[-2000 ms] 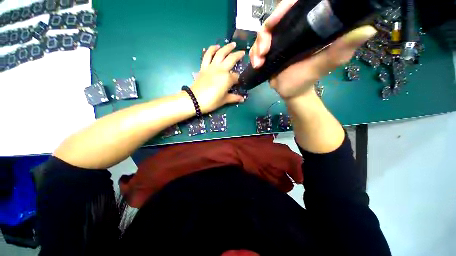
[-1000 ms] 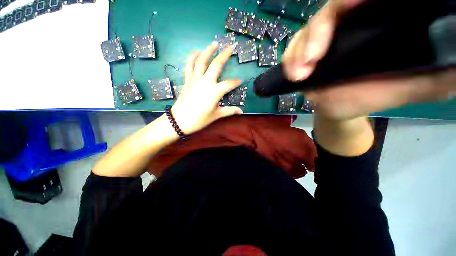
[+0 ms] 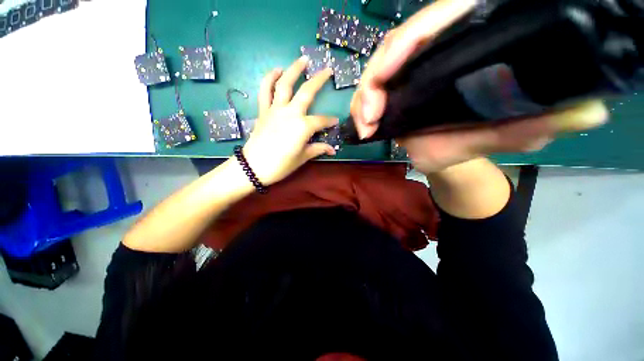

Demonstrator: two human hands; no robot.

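My right hand (image 3: 424,120) is closed around the thick black electric screwdriver (image 3: 452,92). Its narrow tip points left and meets a small circuit board (image 3: 330,138) near the bench's front edge. My left hand (image 3: 286,127), with a dark bead bracelet at the wrist, lies flat with fingers spread. Its thumb and index finger are on either side of that board and seem to steady it. More board modules (image 3: 346,72) lie in a cluster beyond my left fingertips. Several modules with thin wires (image 3: 198,63) lie to the left. The screwdriver hides part of the bench.
A white sheet (image 3: 70,92) covers the bench's left side, with panelled boards (image 3: 32,14) at its top corner. The green mat (image 3: 268,28) ends at the front edge. Below are a blue stool (image 3: 70,204), a black crate (image 3: 42,264) and red-brown cloth (image 3: 325,183).
The view first shifted toward the bench's front edge. My right hand then brought the screwdriver left and its tip onto the board by my left thumb. My left hand stayed around that board.
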